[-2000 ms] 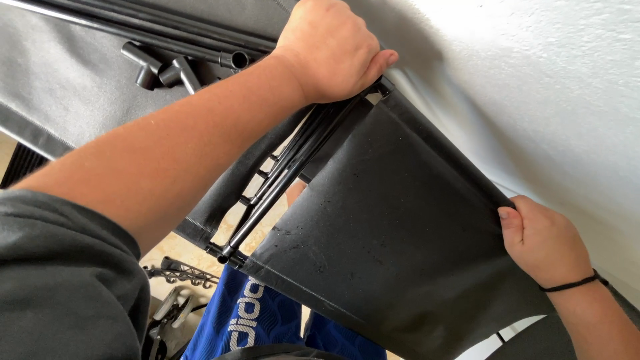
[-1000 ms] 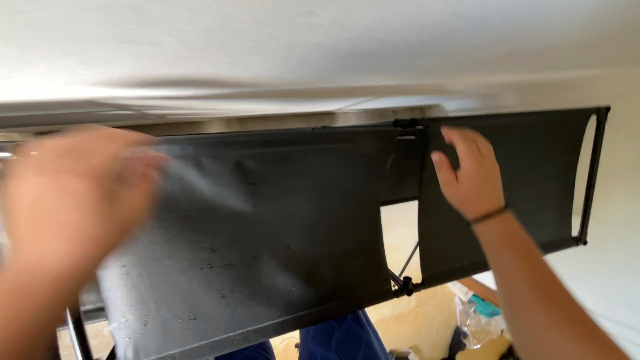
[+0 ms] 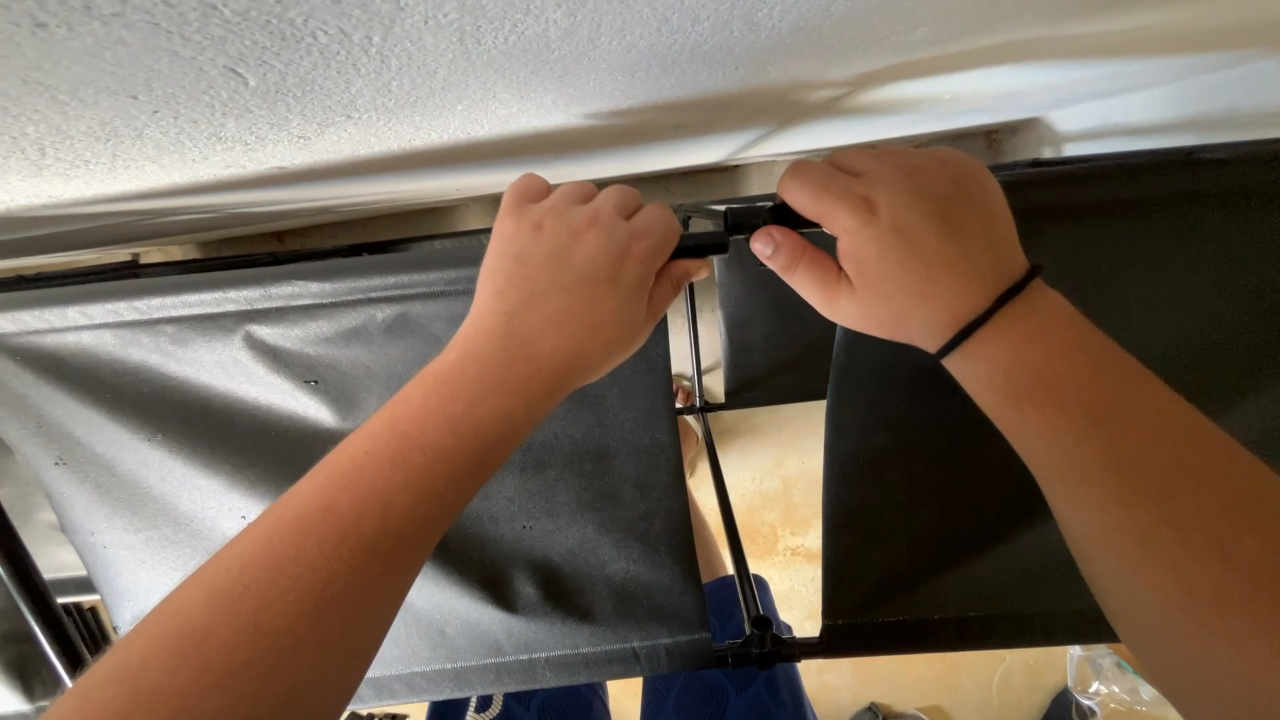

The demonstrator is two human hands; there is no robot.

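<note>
My left hand [image 3: 590, 280] grips a black tube [image 3: 703, 244] at the far edge of the left black fabric panel [image 3: 560, 480]. Close beside it, my right hand [image 3: 890, 240] is closed around a black tube connector [image 3: 745, 220] at the far corner of the right black fabric panel [image 3: 940, 480]. The end of the left tube lies next to the connector; whether it is seated in it cannot be told. At the near edge, another black connector [image 3: 762, 642] joins the two panels' frame, and a thin black crossbar [image 3: 725, 500] runs across the gap.
A white textured wall [image 3: 350, 90] rises just behind the far edge. Below the gap, a lower black fabric panel [image 3: 775, 330] and the floor [image 3: 780, 480] show. A clear plastic bag [image 3: 1110, 685] lies at the lower right. A black tube [image 3: 35, 590] slants at the left.
Both hands, apart over the panels a second ago, have come together at the far side of the gap and closed on the tube and connector. The view has shifted a lot.
</note>
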